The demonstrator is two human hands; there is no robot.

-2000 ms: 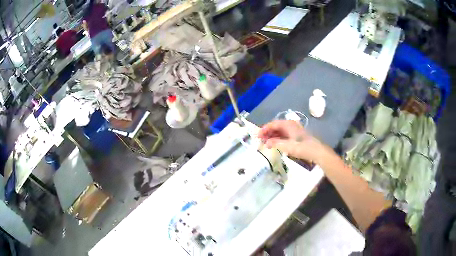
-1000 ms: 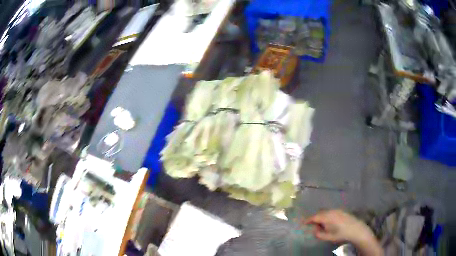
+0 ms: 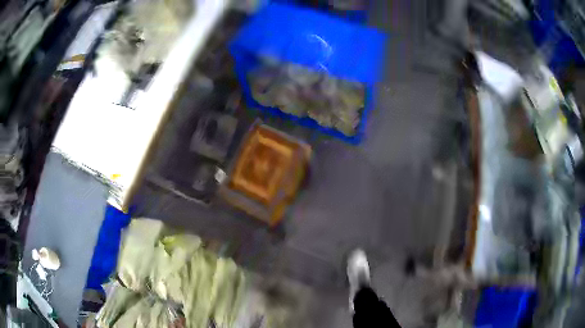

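Note:
Neither of my hands shows in the frame. The light green bundles lie nearest in front of me at the bottom left, cut off by the lower edge. A small white bottle with a cord lies on the dark grey board at the left. A foot in a light shoe with a dark trouser leg shows at the bottom centre on the floor. The picture is blurred.
A blue crate holding cloth stands ahead on the grey floor. An orange-brown wooden stool stands before it. The white machine table is at the left. Another table runs along the right, above a blue crate.
The view has swung right and away from the first sewing machine toward the aisle. The hand seen earlier has left the picture. The crate and stool appear larger, the green bundles lower.

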